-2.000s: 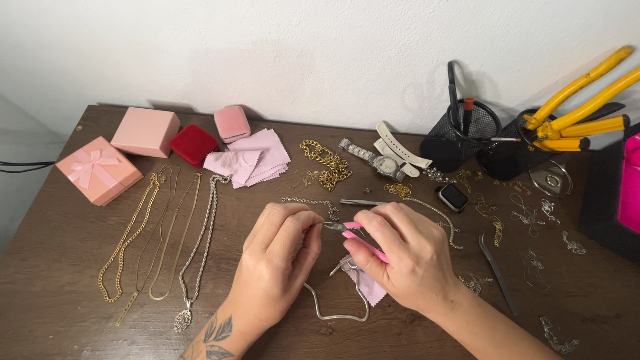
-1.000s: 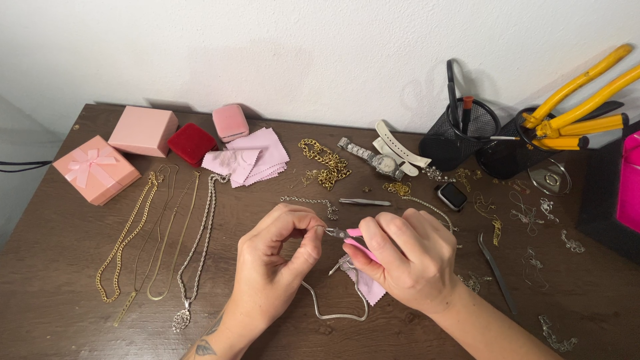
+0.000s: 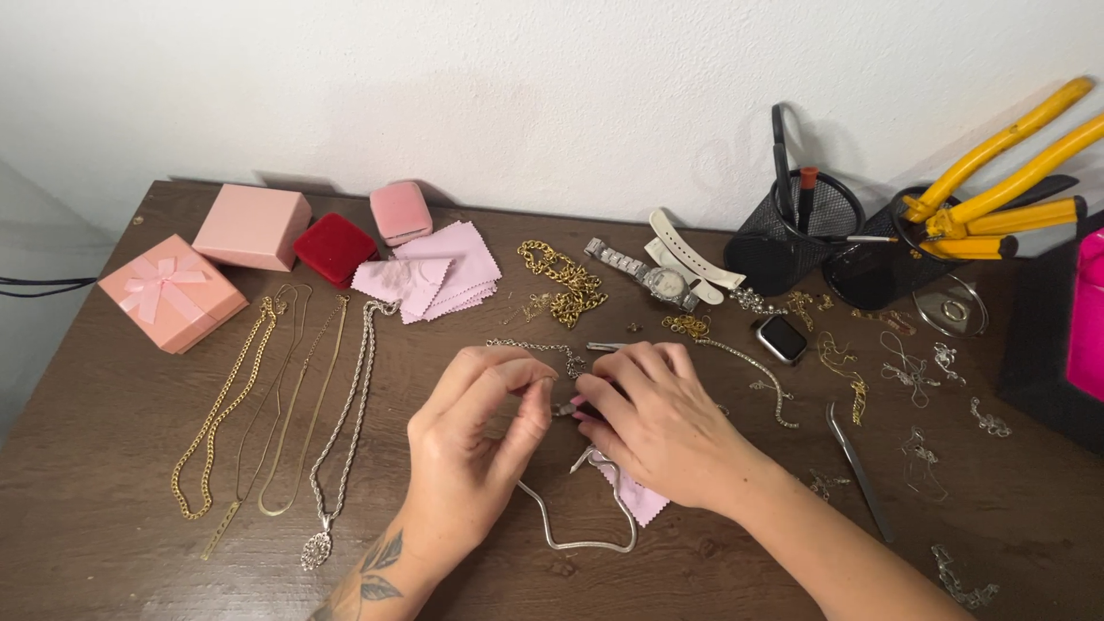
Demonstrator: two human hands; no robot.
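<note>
My left hand (image 3: 483,431) is raised over the middle of the table, thumb and forefinger pinched together; what lies between the fingertips is too small to tell. My right hand (image 3: 660,414) lies palm down on small pliers with pink handles (image 3: 584,409), whose metal jaws point left toward my left hand. Below both hands a silver snake chain (image 3: 589,545) curves over the wood, one end resting by a pink polishing cloth (image 3: 642,496). Just beyond the hands lie a silver chain bracelet (image 3: 539,347) and the tip of metal tweezers (image 3: 605,346), partly hidden by my right hand.
Necklaces (image 3: 211,414), a bow-topped pink box (image 3: 172,293) and a red velvet box (image 3: 335,249) lie left. Behind are a gold chain (image 3: 565,285) and a wristwatch (image 3: 664,283). Right are curved tweezers (image 3: 854,466), a smartwatch case (image 3: 781,338), mesh cups (image 3: 802,224) and yellow-handled pliers (image 3: 1000,164).
My right hand has lowered and flattened over the pink-handled pliers, which it held up near my left fingertips a second ago. The pliers' jaws have moved away from the left fingertips.
</note>
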